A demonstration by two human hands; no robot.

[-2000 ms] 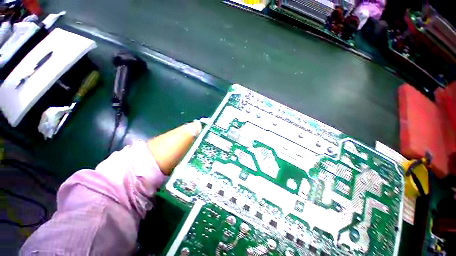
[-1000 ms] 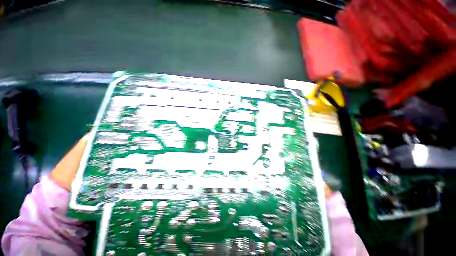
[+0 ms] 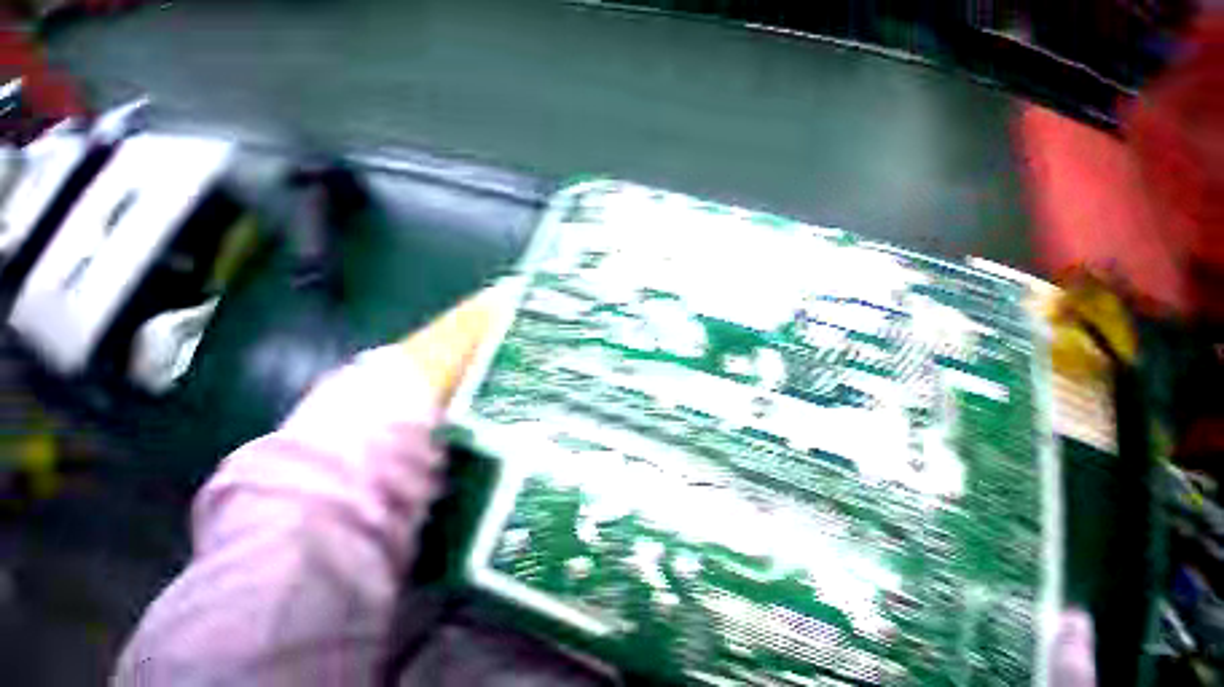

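Note:
A large green circuit board [image 3: 765, 443] with a white border is held up in front of me, its flat solder side facing me. The view is blurred by motion. My left hand [image 3: 463, 342] is at the board's left edge, with its fingers hidden behind the board; a pink sleeve covers the forearm. My right hand [image 3: 1074, 651] shows only as a small blurred part at the board's lower right edge; its fingers cannot be made out.
A black corded tool [image 3: 316, 228] lies at left, beside a white slanted box [image 3: 121, 242] and a white crumpled lump [image 3: 172, 345]. At right are red foam pads [image 3: 1101, 201], a yellow round holder [image 3: 1094, 329] and a label sheet [image 3: 1085, 407].
The view swung right, then back left. The board is still held, now blurred and slightly tilted in the picture. The right arm came into view and now shows only at the lower right.

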